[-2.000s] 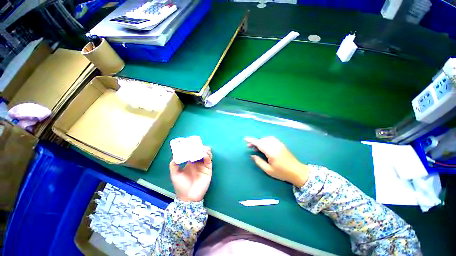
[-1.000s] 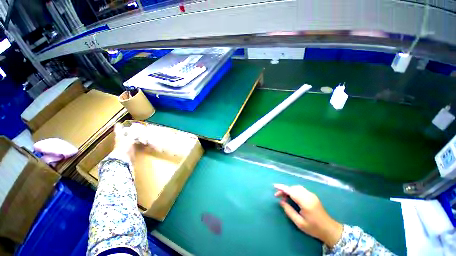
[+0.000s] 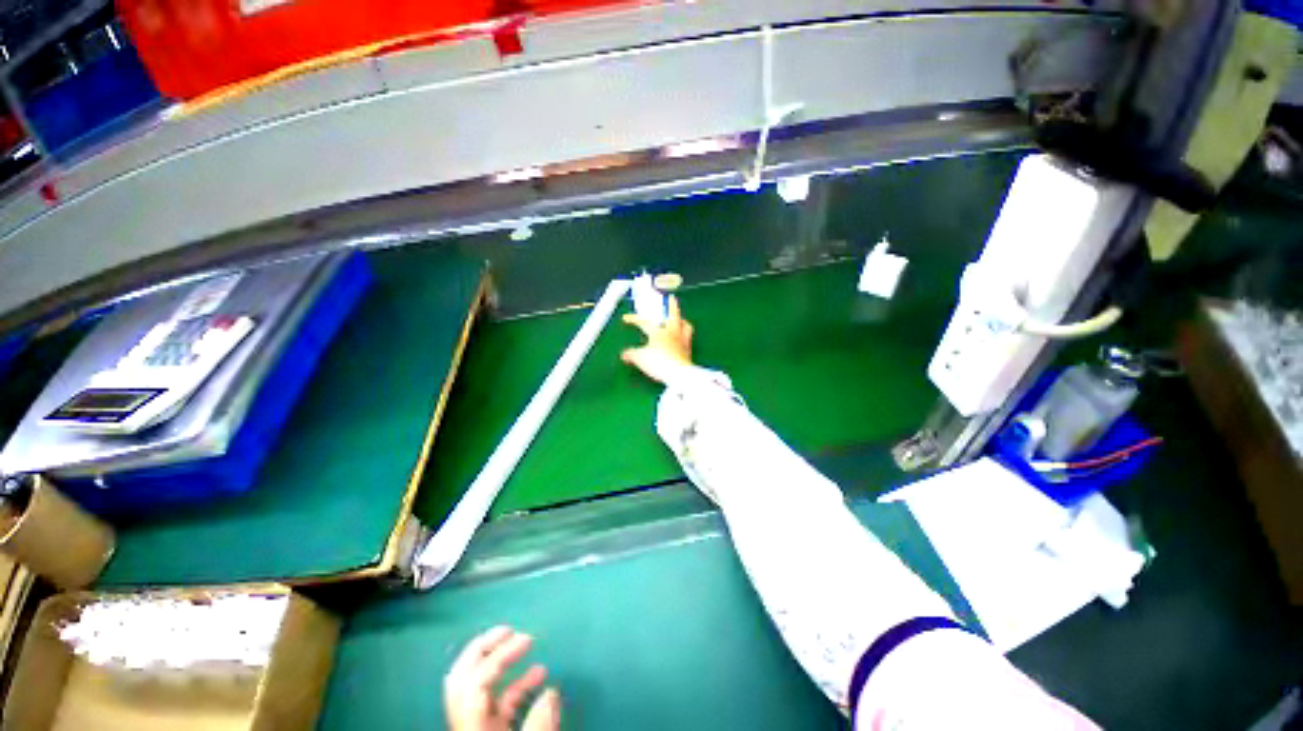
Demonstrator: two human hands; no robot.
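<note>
My right hand (image 3: 663, 347) reaches out over the green belt (image 3: 772, 386), its fingers at a white adapter housing (image 3: 650, 297) near the far end of the white guide bar (image 3: 522, 429). The fingers touch or hold the housing; the grip is small and partly hidden. My left hand (image 3: 497, 686) is above the green bench (image 3: 615, 643) at the bottom edge, cut off by the frame, fingers apart and empty. Another white housing (image 3: 882, 271) stands on the belt to the right. The open carton (image 3: 307, 664) at lower left holds heaped white parts (image 3: 179, 631).
A document tray (image 3: 322, 329) with papers and a calculator (image 3: 150, 374) stands at left, beside a cardboard tube holder (image 3: 55, 536). A power strip (image 3: 1022, 286) is on a post at right. White paper (image 3: 986, 550) and a blue tray (image 3: 1072, 471) with a bottle (image 3: 1086, 410) lie below it.
The view has swung right. My right hand has moved from above the bench out to the housing on the belt. My left hand has left the carton and is back over the bench, empty.
</note>
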